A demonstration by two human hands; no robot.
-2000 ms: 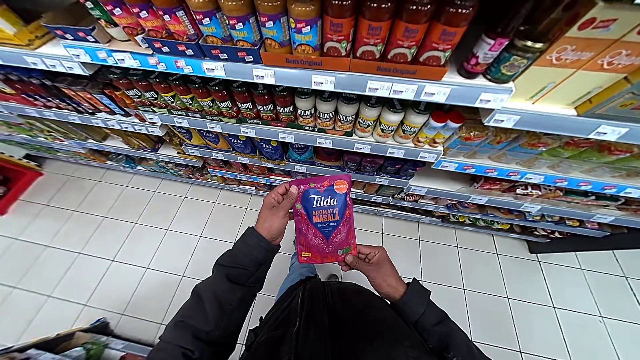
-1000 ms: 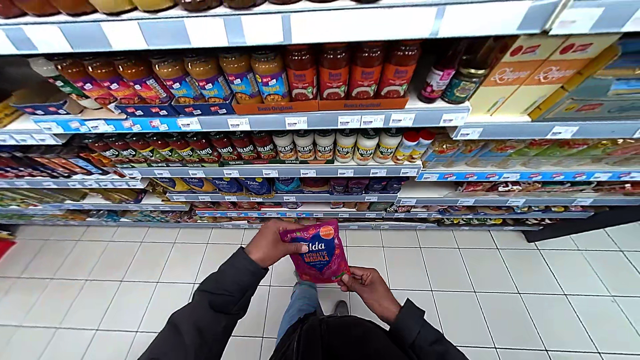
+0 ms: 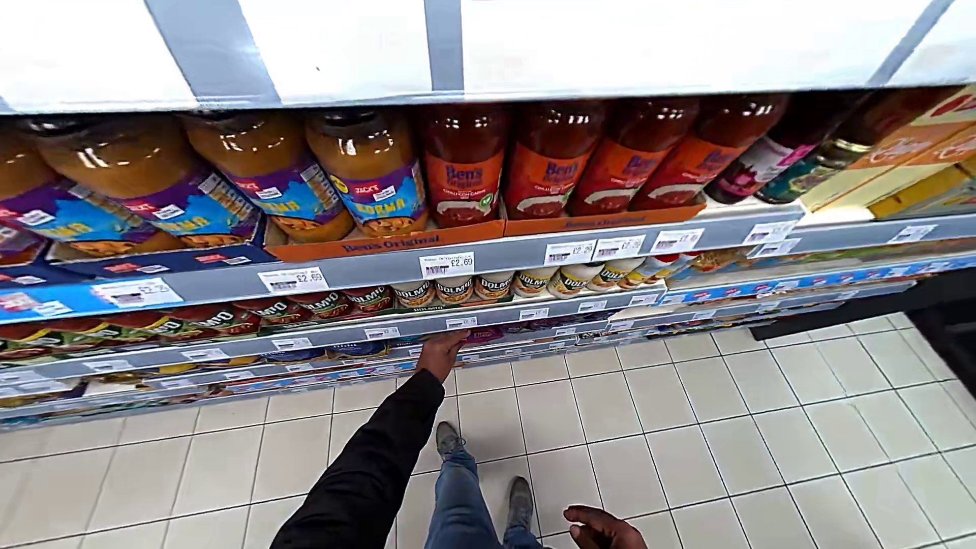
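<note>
My left hand (image 3: 442, 353) reaches in at a lower shelf, under the row of Dolmio jars (image 3: 494, 285). Its fingertips meet a magenta pouch (image 3: 485, 334) at the shelf opening; the shelf edge above partly hides both, and the grip is unclear. Low in the view, my right hand (image 3: 602, 528) hangs over the floor with fingers slightly curled and parted, nothing in it.
Above stand jars of korma sauce (image 3: 374, 179) and Ben's Original jars (image 3: 463, 171) in cardboard trays, behind a shelf edge (image 3: 526, 252) with price labels. Cartons (image 3: 907, 168) are at right. My shoes (image 3: 520, 499) stand on the tiled floor (image 3: 686, 457).
Both hands held the magenta pouch in front of me. Now my left hand is at the lower shelf with a magenta pouch, and my right hand has let go. The view has moved closer to the shelves.
</note>
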